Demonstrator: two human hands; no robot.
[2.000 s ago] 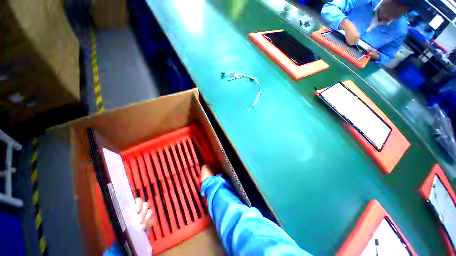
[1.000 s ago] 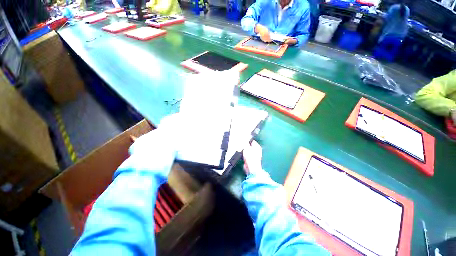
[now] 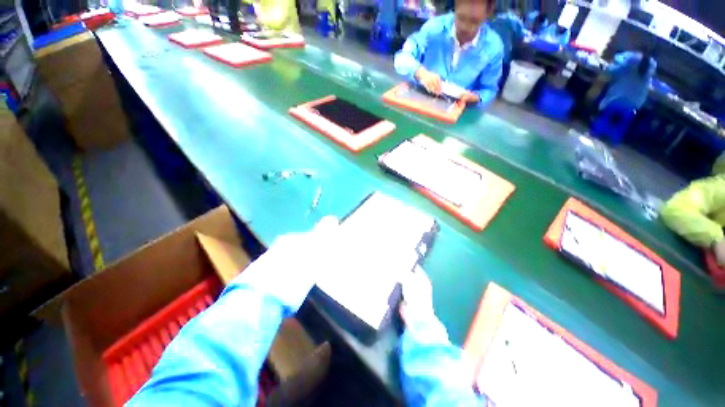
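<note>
A panel [image 3: 374, 258] with a pale, overexposed face and a dark strip along its right edge lies at the near edge of the green bench. My left hand [image 3: 306, 250] is on its left side; it is washed out and its fingers are hard to see. My right hand [image 3: 417, 298] grips its right edge near the dark strip. I cannot tell whether it is one panel or several stacked.
An open carton [image 3: 143, 266] with a red slotted insert [image 3: 163, 338] stands at the left. A thin loose cable [image 3: 288, 175] lies beyond the panel. White-faced units on red pads [image 3: 491, 306] lie to the right. A person in blue [image 3: 469, 56] works across the bench.
My hands left the carton with panels and came to the bench. Two pale panels held apart a second ago now appear together, lower and flatter. The view has turned toward the bench.
</note>
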